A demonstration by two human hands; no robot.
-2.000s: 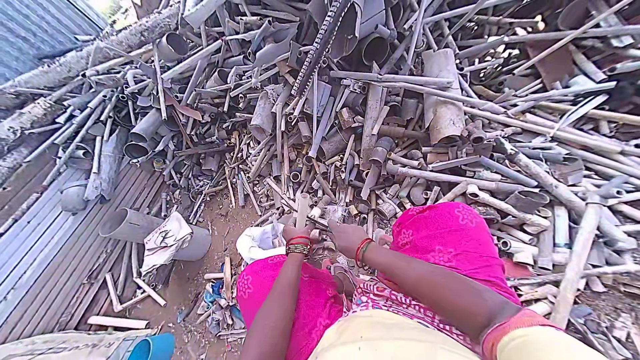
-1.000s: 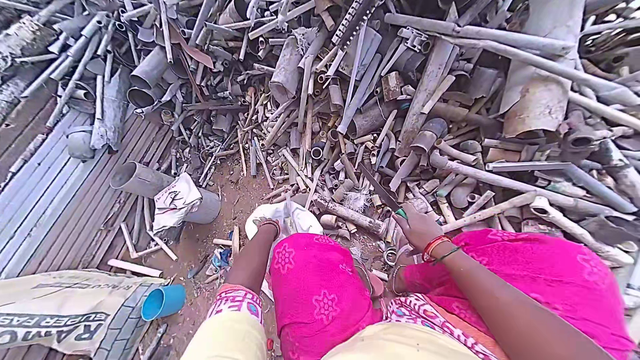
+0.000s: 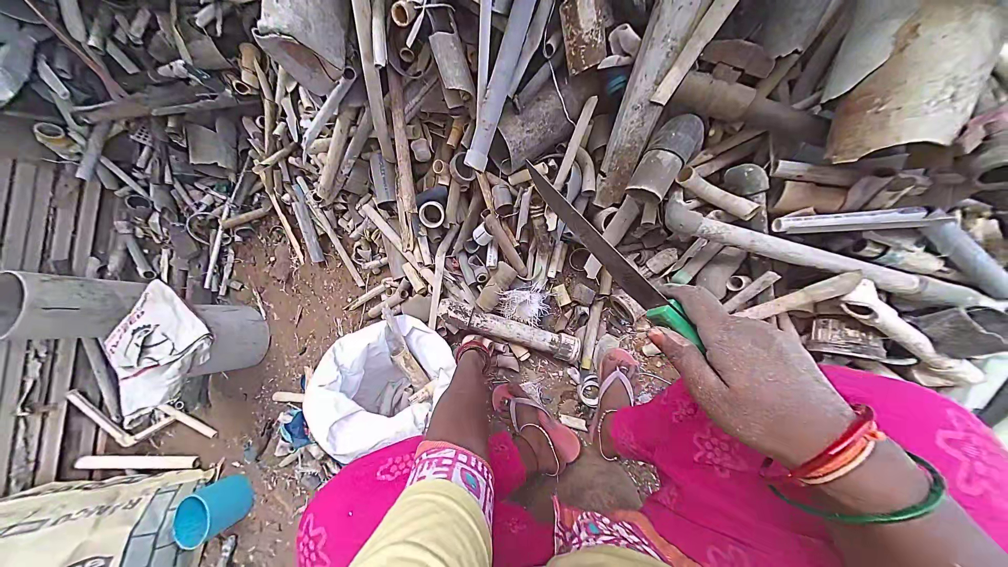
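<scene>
My right hand point(image 3: 748, 374) grips the green handle of a large knife point(image 3: 606, 256), whose long dark blade points up and left over the scrap pipe pieces. My left arm reaches down past my knee to the near side of the pile, and my left hand point(image 3: 474, 346) is mostly hidden beyond the wrist; what its fingers do does not show. Just beyond it lies a dirty pipe piece point(image 3: 528, 331). Left of that arm stands an open white sack point(image 3: 346, 394) with a few pipe pieces in it.
A heap of grey and tan plastic pipe scraps point(image 3: 488, 189) spreads across the far side. At left lie a wide grey pipe point(image 3: 244, 339) with a cloth bag point(image 3: 157, 339) on it, a blue cup point(image 3: 213, 510) and a printed sack point(image 3: 79, 520). My sandalled feet are close below.
Two seconds ago both hands were close together over my lap; now they are apart. Since one second ago, the knife shows more fully in my right hand. The view has shifted closer to the ground.
</scene>
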